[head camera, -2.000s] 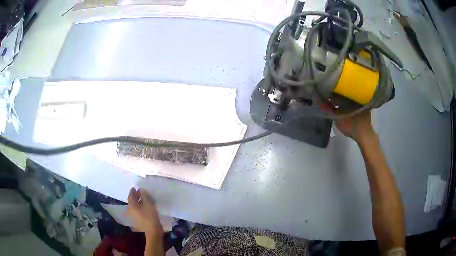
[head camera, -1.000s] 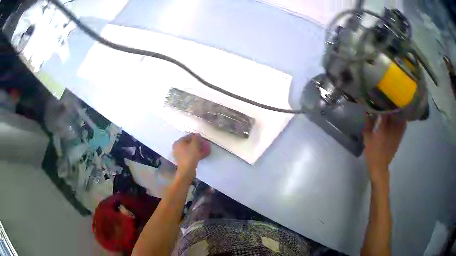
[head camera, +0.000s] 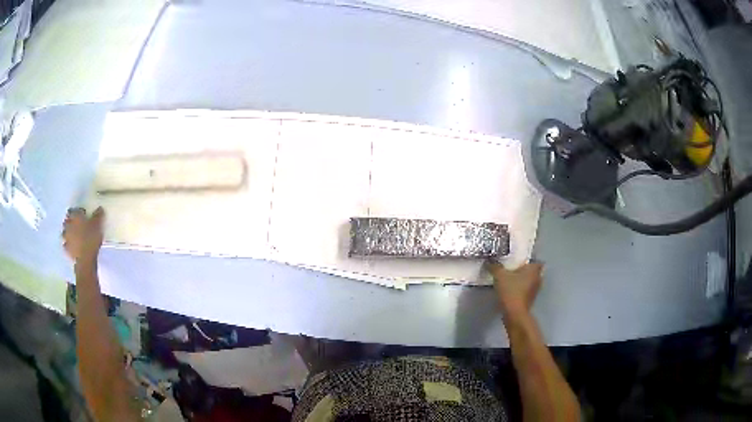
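A white cut panel stack (head camera: 321, 181) lies lengthwise on the pale blue-grey table, with thin drawn lines on top. A pale cutting weight (head camera: 173, 171) lies on its left part. A dark shiny cutting weight (head camera: 429, 238) lies on its right part near the front edge. My left hand (head camera: 84, 233) is at the stack's front left corner. My right hand (head camera: 517, 284) is at its front right corner, just below the dark weight's right end. Whether the fingers grip the cloth is hard to tell.
The knife machine (head camera: 651, 115) stands on its dark base plate (head camera: 575, 161) to the right of the stack. Its power cable (head camera: 660, 224) runs off right. More white cloth (head camera: 536, 25) lies at the far side. A scrap heap (head camera: 239, 363) is below the table's front edge.
My right hand has let go of the machine and moved left to the stack. My left hand has moved to the stack's left end. The cable no longer crosses the stack.
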